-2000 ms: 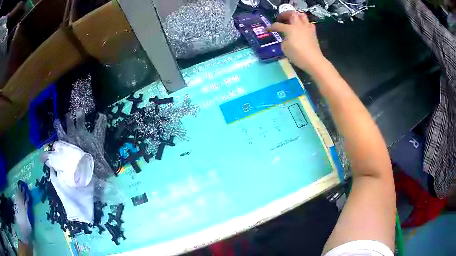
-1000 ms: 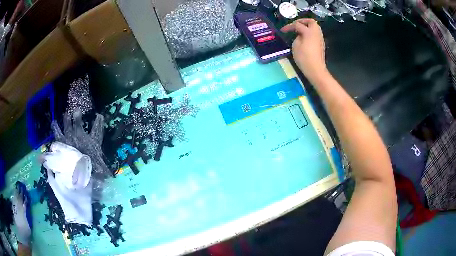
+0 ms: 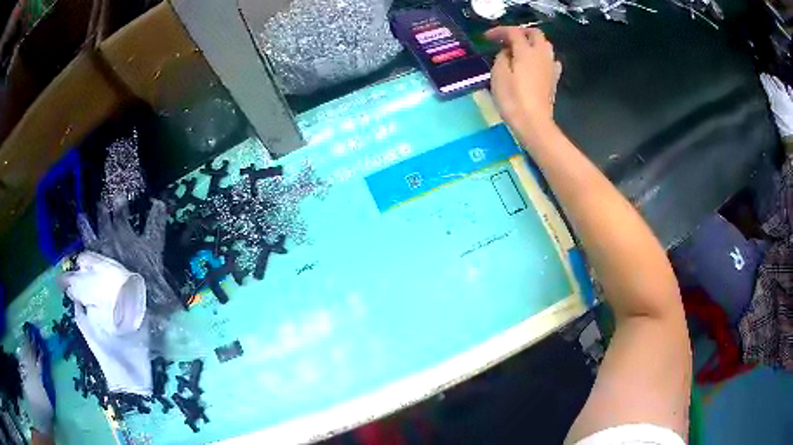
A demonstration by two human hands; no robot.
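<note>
A smartphone (image 3: 442, 52) lies face up at the top of the turquoise mat (image 3: 409, 278), with a dark screen showing white and red blocks. My right hand (image 3: 527, 78) is bare and hovers just right of the phone, fingers bent and apart from the screen, holding nothing that I can see. My left hand is not in view.
Black brackets (image 3: 252, 261) and silver screws (image 3: 252, 209) lie piled at left, beside a white cloth (image 3: 113, 322) and a crinkled greyish glove or bag (image 3: 135, 239). A metal post (image 3: 239, 78) stands by a bag of screws (image 3: 326, 43). Another person's gloved hand (image 3: 35, 382) is at far left.
My right hand has drawn back from over the phone's screen to its right side. The camera view has shifted slightly. A white-gloved hand has come into view at the right edge.
</note>
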